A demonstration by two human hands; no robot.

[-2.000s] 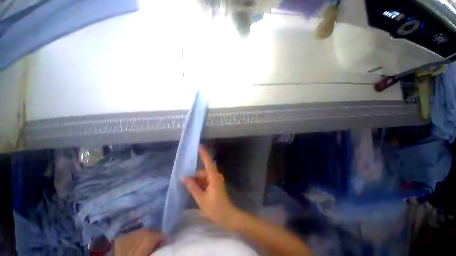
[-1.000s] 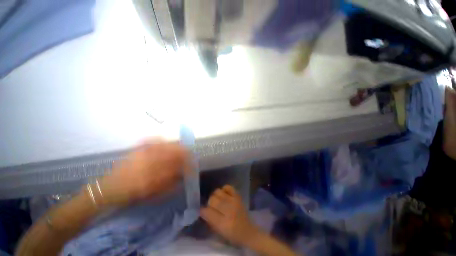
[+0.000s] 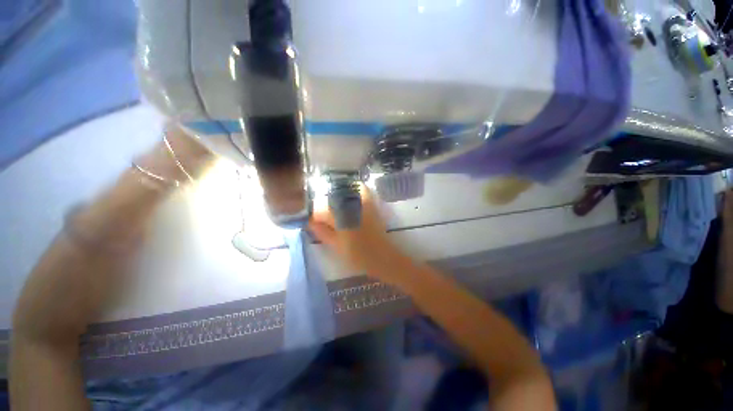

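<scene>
A narrow pale blue fabric strip runs from the needle area, under the dark shiny upright piece, down over the table's front edge. The white machine head with its blue stripe hides the needle. My left hand reaches in behind the head's left end; its fingers are lost in glare. My right hand is at the strip's right edge, beside the upright piece. Metal tension parts partly cover it, so its grip is unclear.
Larger light blue panels lie at the left. A grey ruler-marked edge runs along the front. Purple cloth hangs on the head, near a yellowish item and a dark red handle. Someone's arm shows at far right.
The view has shifted, so the machine head now fills the top. Both hands have moved up from the front edge to the needle area. The strip's upper end is now at the upright piece.
</scene>
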